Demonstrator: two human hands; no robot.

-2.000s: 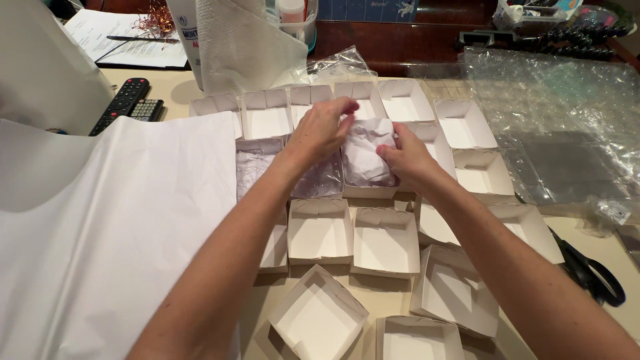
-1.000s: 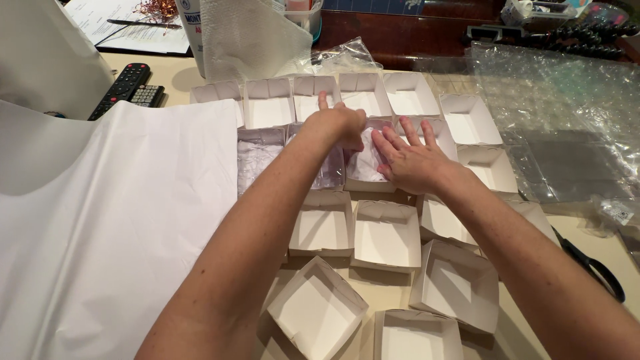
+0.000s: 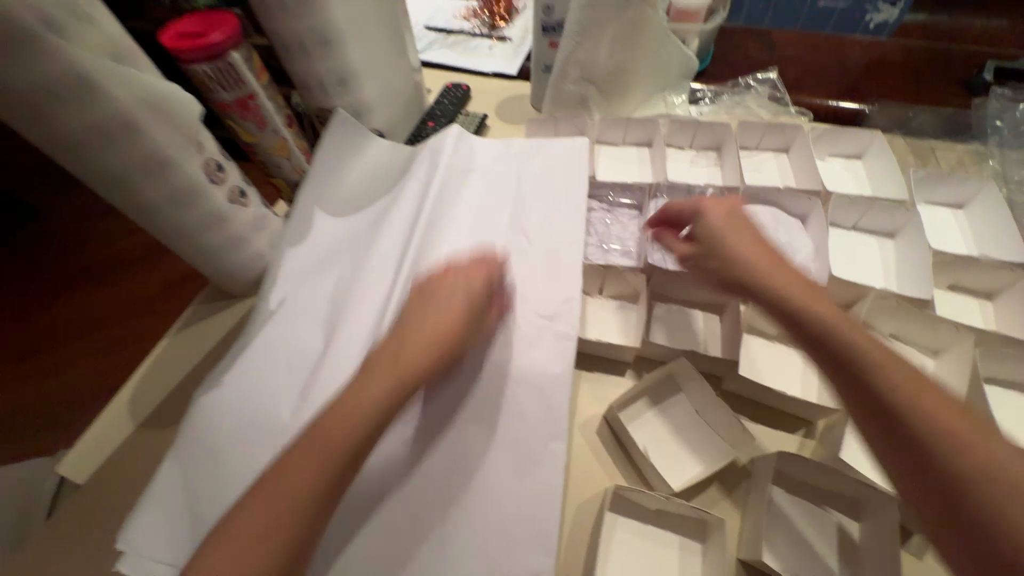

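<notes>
Over a stack of large white paper sheets (image 3: 512, 200) is my left hand (image 3: 460, 312), blurred, its fingers hard to make out. My right hand (image 3: 704, 240) hovers above a row of small white cardboard boxes, thumb and fingertips close together; whether anything is between them cannot be told. Left of it, one box holds crumpled white tissue paper (image 3: 614, 232) beneath clear plastic. Behind my right wrist, another box contains white paper (image 3: 782, 232). Other white boxes (image 3: 852, 172) around these stand with bare insides. One box (image 3: 680, 428) sits at an angle nearer to me.
Paper-covered rolls (image 3: 168, 152) and a tube with a red lid (image 3: 200, 36) stand at the left. Two remote controls (image 3: 444, 112) lie behind the sheets. Clear plastic wrap (image 3: 744, 96) and a white bottle (image 3: 552, 52) are behind the boxes.
Both hands have left the box where they were pressing the crumpled paper. My left hand has moved left over the large sheets. The view has swung left.
</notes>
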